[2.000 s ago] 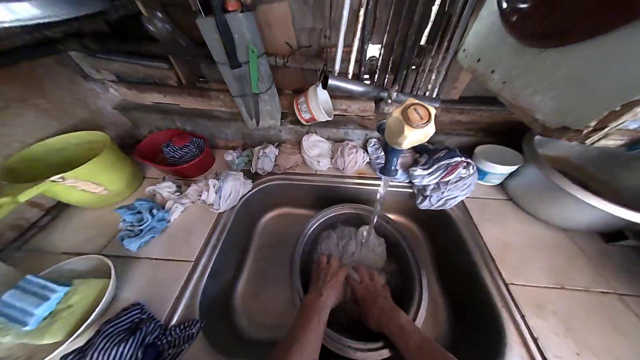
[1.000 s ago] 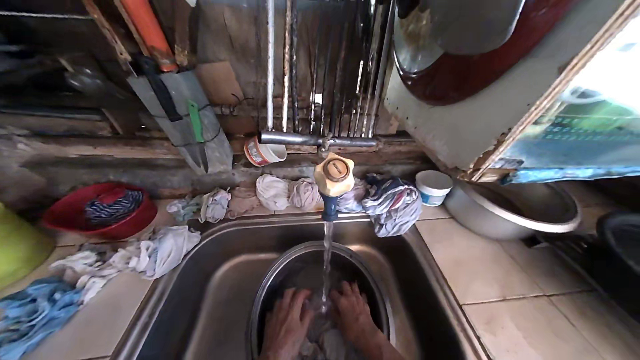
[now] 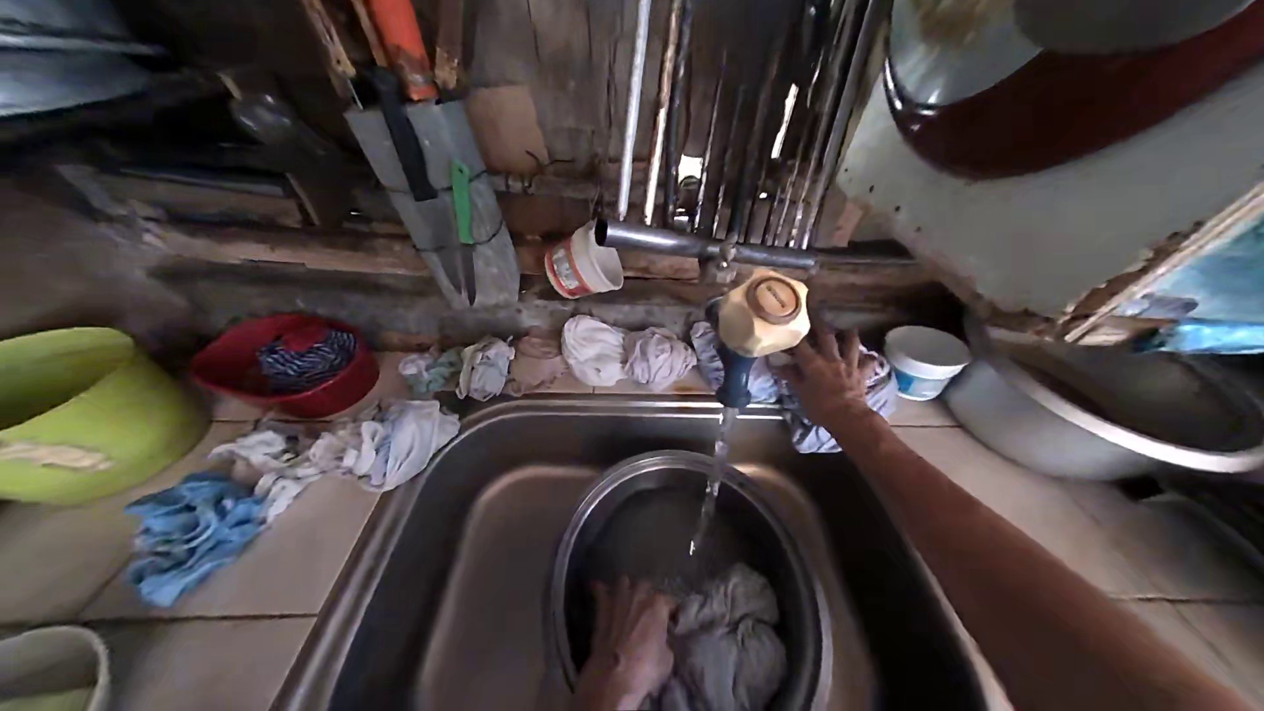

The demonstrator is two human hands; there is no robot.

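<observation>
Water runs from a tap with a cream, faceted knob [image 3: 763,314] into a round metal basin [image 3: 820,632] in the steel sink [image 3: 494,553]. A wet grey cloth [image 3: 731,632] lies in the basin. My left hand [image 3: 632,637] is in the basin at the cloth's left side; its fingertips are partly hidden, so its hold cannot be told. Behind the sink, just right of the tap, my right hand [image 3: 829,375] rests on a bunched grey-and-white cloth [image 3: 815,434], fingers spread. Several twisted light cloths [image 3: 592,351] line the sink's back edge.
Left are a yellow-green tub [image 3: 109,425], a red bowl [image 3: 355,370] with striped cloth, white cloths [image 3: 405,444] and a blue cloth [image 3: 197,528]. Right are a white tub [image 3: 926,360] and a large metal basin [image 3: 1037,425]. Knives [image 3: 405,138] hang in a wall holder behind.
My right hand has left the basin and moved up and right to the bunched cloth behind the sink. My left hand has stayed in the basin. The tap was running in the earlier frames too.
</observation>
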